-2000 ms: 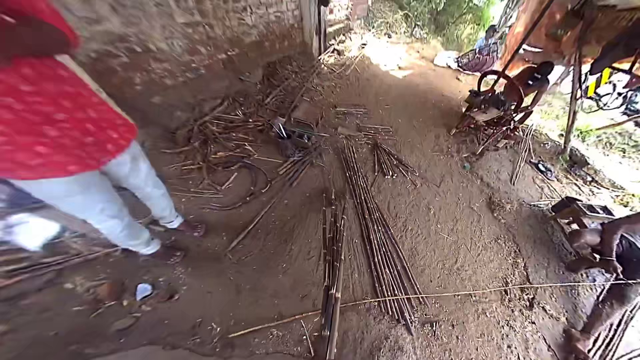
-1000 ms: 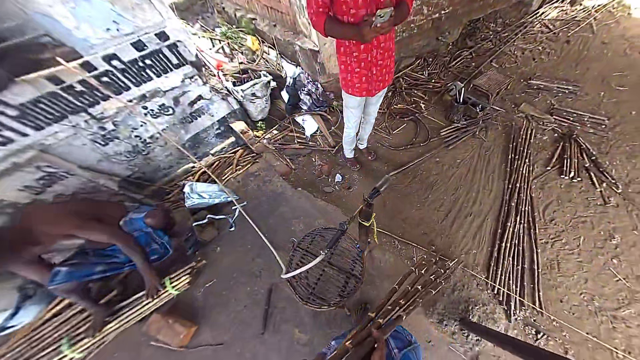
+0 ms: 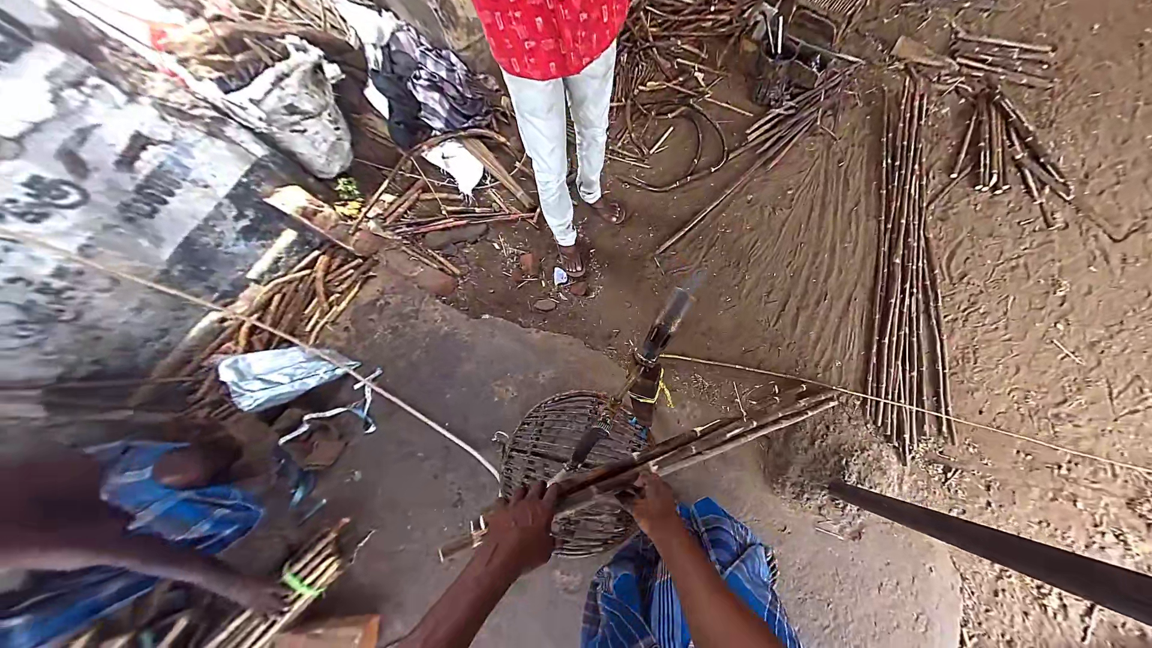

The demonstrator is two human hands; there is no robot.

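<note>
My left hand (image 3: 522, 529) grips a small bundle of cane poles (image 3: 720, 437) near its lower left end. Further right along the same bundle, my right hand (image 3: 655, 504) closes on the poles from below. The bundle lies slantwise over a round woven basket (image 3: 549, 441), which stands on the floor in front of my blue checked cloth (image 3: 711, 585). Close to my left hand, a dark-handled tool (image 3: 589, 443) rises above the basket; its lower end is hidden. Beyond the basket is a dark upright piece tied with yellow cord (image 3: 650, 382), with a blurred blade-like tip above it.
A person in a red shirt and pale trousers (image 3: 565, 126) stands ahead. At left, a co-worker's arm (image 3: 171, 562) reaches to cane tied with green. A rope (image 3: 360, 382) crosses the area. Long cane bundles (image 3: 909, 270) lie right, near a dark pole (image 3: 990, 540).
Both hands now show on the cane bundle, which lies flatter across the basket than a second ago. The view has swung left since the earliest frame.
</note>
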